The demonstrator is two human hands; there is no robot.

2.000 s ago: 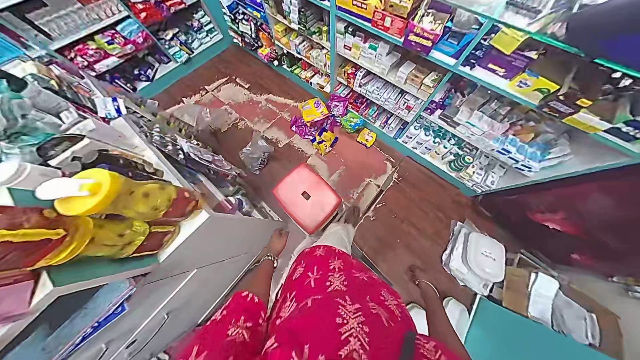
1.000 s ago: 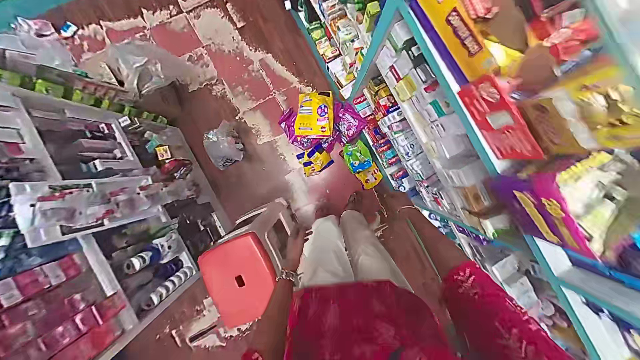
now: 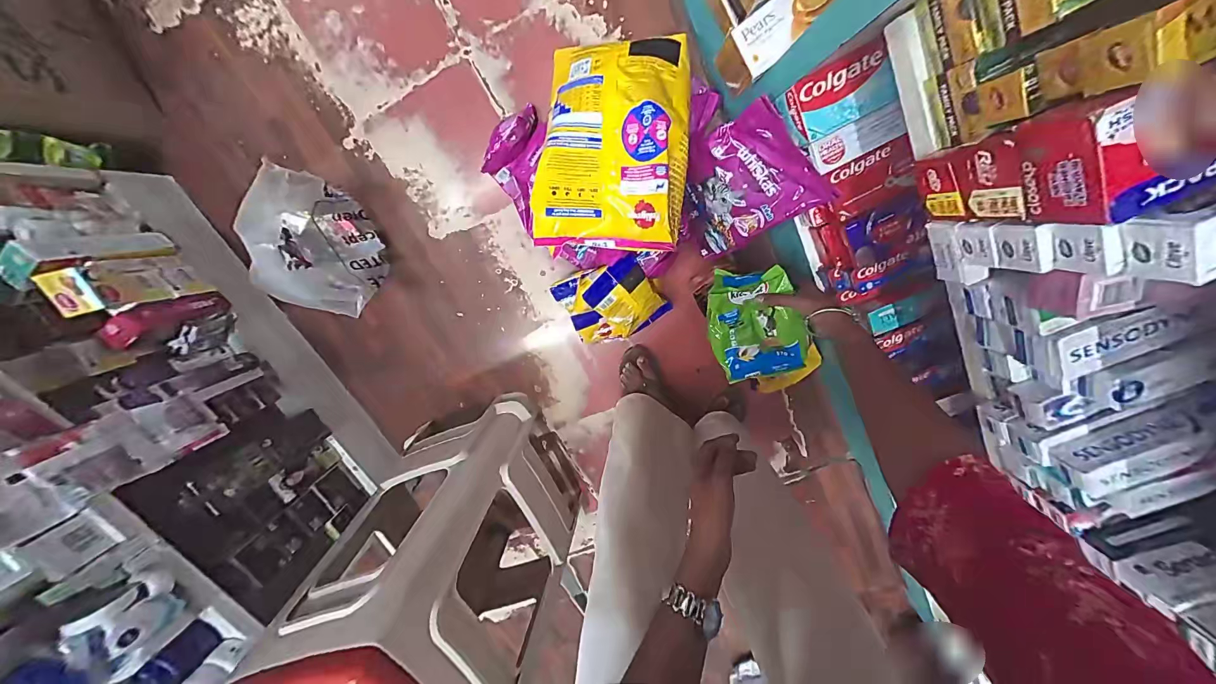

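My right hand (image 3: 807,309) reaches down at the right and touches the upper right part of a green packet (image 3: 750,328); whether its fingers close on it, I cannot tell. A yellow packet (image 3: 798,372) shows beneath the green one. My left hand (image 3: 724,461), with a metal watch at the wrist, rests by my knee, its fingers curled, holding nothing that I can see. Beyond my feet a large yellow bag (image 3: 613,142) lies on purple Whiskas packets (image 3: 755,180). A smaller blue and yellow packet (image 3: 613,302) lies just below it.
A plastic stool (image 3: 418,560) with a red seat stands at my left. Past it a crumpled clear plastic bag (image 3: 313,237) is on the worn floor. Shelves of toothpaste boxes (image 3: 1111,351) rise close at the right; a stocked shelf unit (image 3: 123,285) stands at the left.
The view has moved down and closer to the packets. My left hand has left the stool's side, where it was a second ago. My right hand has moved to the green packet.
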